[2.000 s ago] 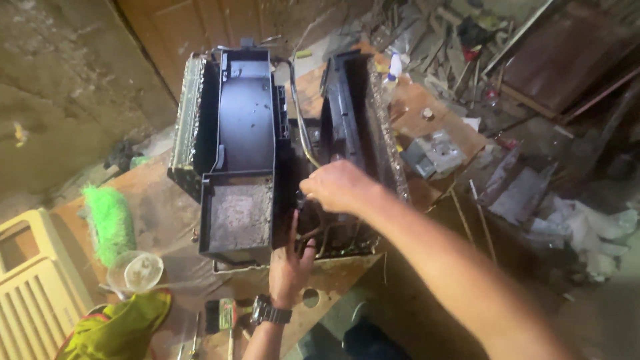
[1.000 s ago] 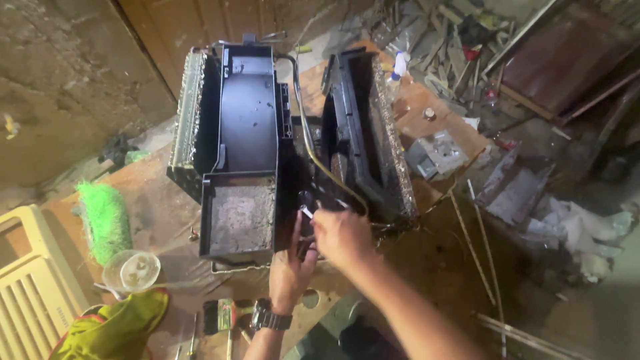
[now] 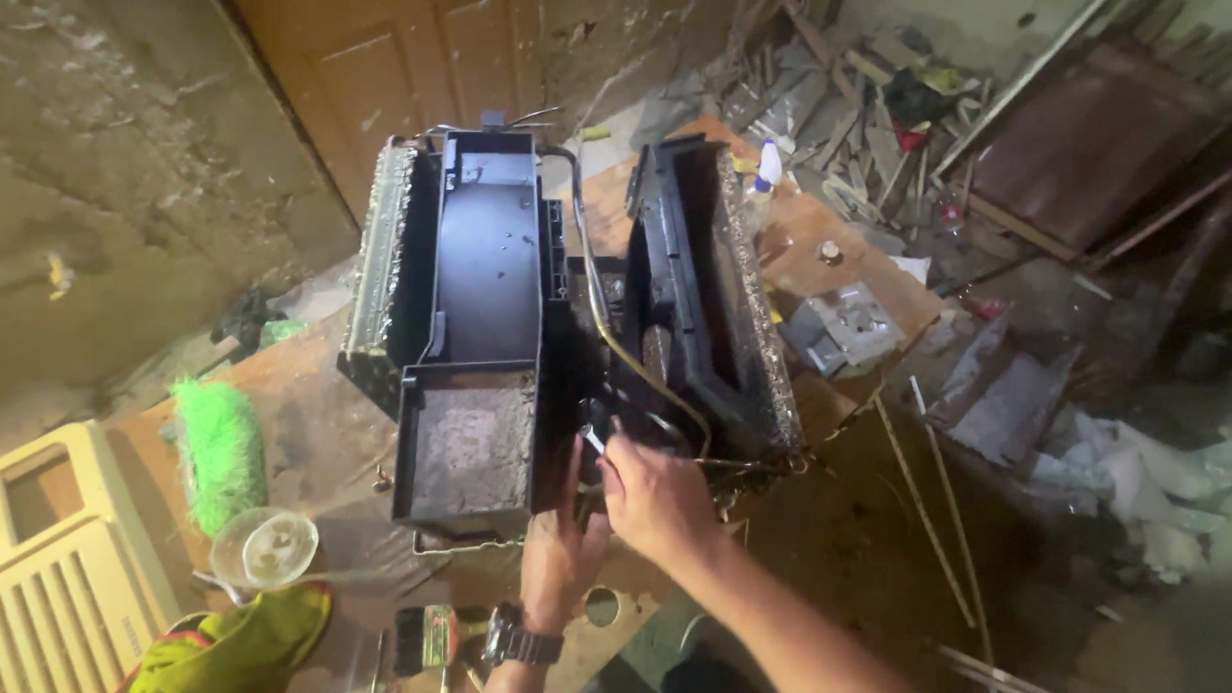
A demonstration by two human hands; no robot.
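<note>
An opened air-conditioner unit with a black plastic housing stands on a wooden table, a finned coil on its left side and another finned coil on its right. My right hand grips a small wrench whose bright end points into the dark gap between the housing's halves. Beside it, my left hand, with a watch on the wrist, reaches into the same gap; its fingertips are in shadow, and whether they hold anything cannot be seen. A bent copper pipe curves just above my hands.
Left of the unit lie a green fluffy duster, a clear plastic bowl, a yellow-green cloth and a cream plastic grille. A paintbrush is near my left wrist. A metal box sits at the right; scrap wood litters the floor.
My right hand has moved from higher beside the copper pipe down toward my left hand, and the wrench has swung in angle. My left hand stays at the gap.
</note>
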